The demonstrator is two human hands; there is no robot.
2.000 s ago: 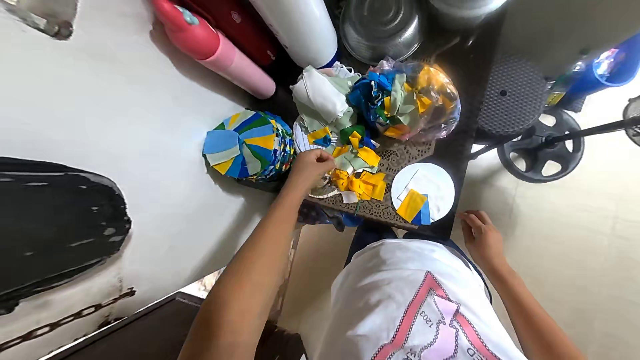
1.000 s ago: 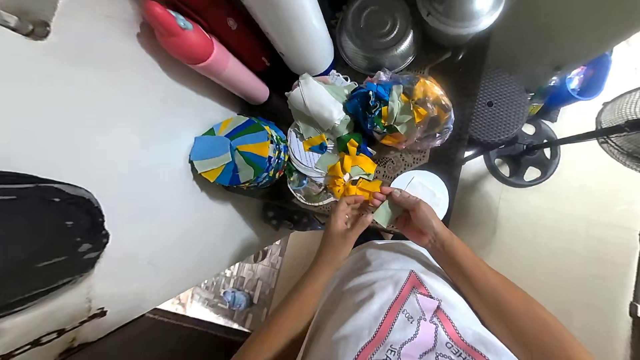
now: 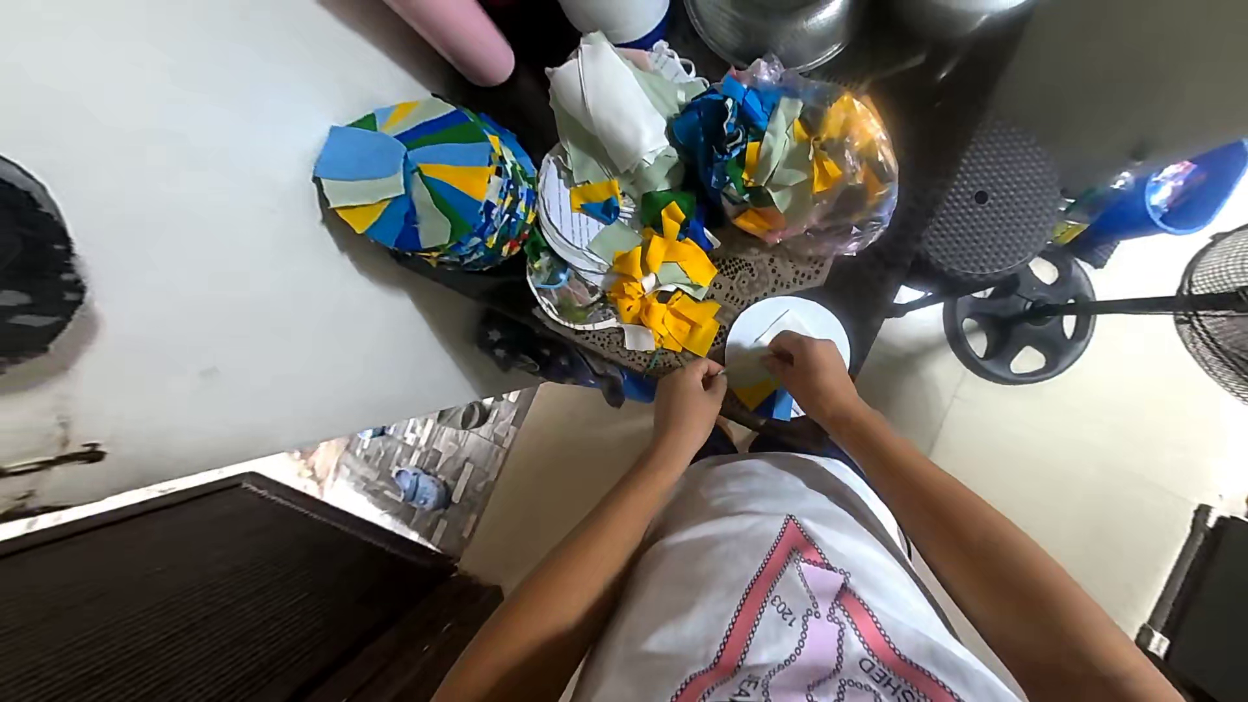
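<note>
My left hand has thumb and forefinger pinched at the left side of a white round disc; what they pinch is too small to tell. My right hand lies over the disc, fingers bent around the edge of a pale green fabric piece. Yellow and blue fabric pieces lie on the disc's near part. Left of it is a pile of yellow fabric scraps. Behind stand a clear plastic bag of scraps and a white and pale green cloth bundle.
A stack of multicoloured patchwork rounds stands at the left beside the wall. White lined rounds lie by the scraps on a lace-patterned mat. Metal pots and a pink bottle stand behind. A perforated stool and a fan are right.
My right hand has moved from beside the table to the disc, where it holds pale green fabric. My left hand has left the scrap pile and come nearer the disc.
</note>
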